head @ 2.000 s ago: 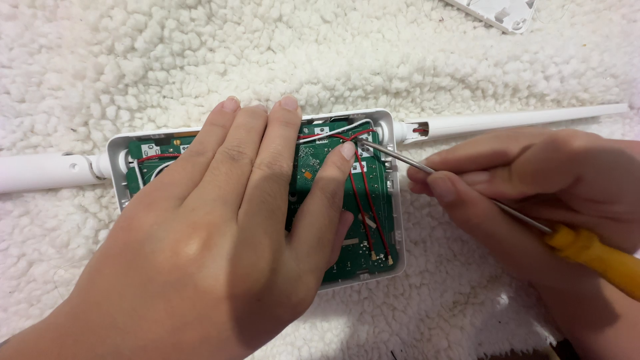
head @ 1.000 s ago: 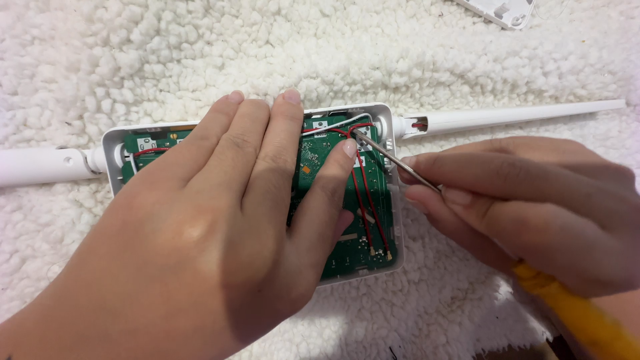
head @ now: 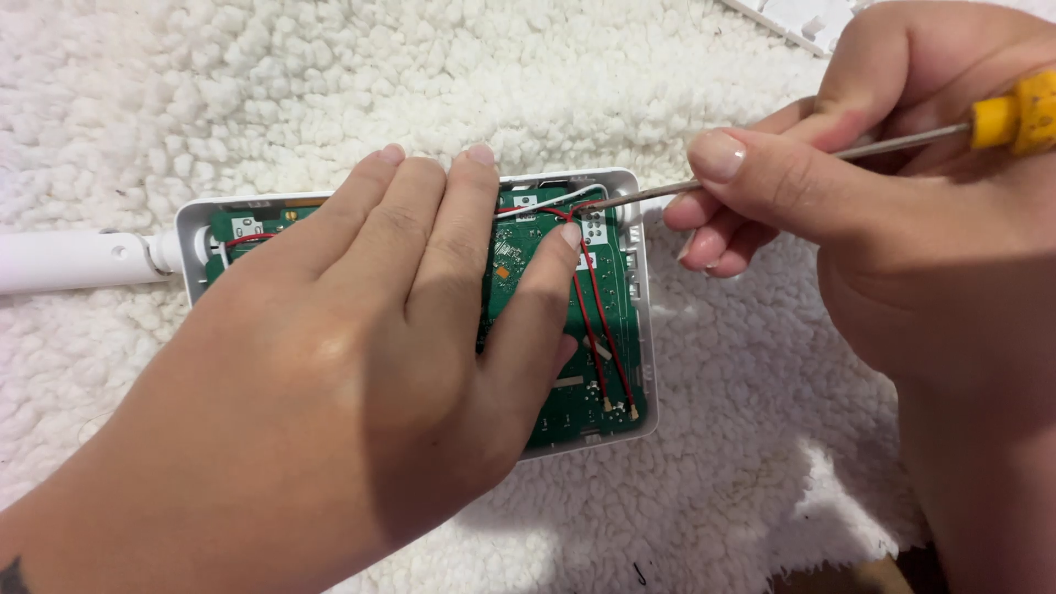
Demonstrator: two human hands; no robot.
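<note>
A white plastic router casing (head: 648, 355) lies open, with a green circuit board (head: 619, 313) inside. My left hand (head: 371, 330) is spread flat over the board and the casing's upper edge, its index fingertip beside the red antenna wires (head: 600, 322). A white wire (head: 553, 200) crosses near the top right corner. My right hand (head: 825, 173) grips the metal shaft of a screwdriver (head: 652, 193) with a yellow handle (head: 1015, 115). The shaft's tip touches or hovers by the red wires in that corner; exact contact cannot be told.
A white antenna (head: 74, 260) extends from the casing's left side. White fleecy fabric (head: 577, 91) lies under everything. Part of a white plastic cover (head: 792, 21) shows at the top right. My right hand hides the area of the right antenna.
My right hand has moved up, and the screwdriver now slopes down to the left from its raised handle. The right antenna, visible earlier, is hidden. My left hand stays over the board.
</note>
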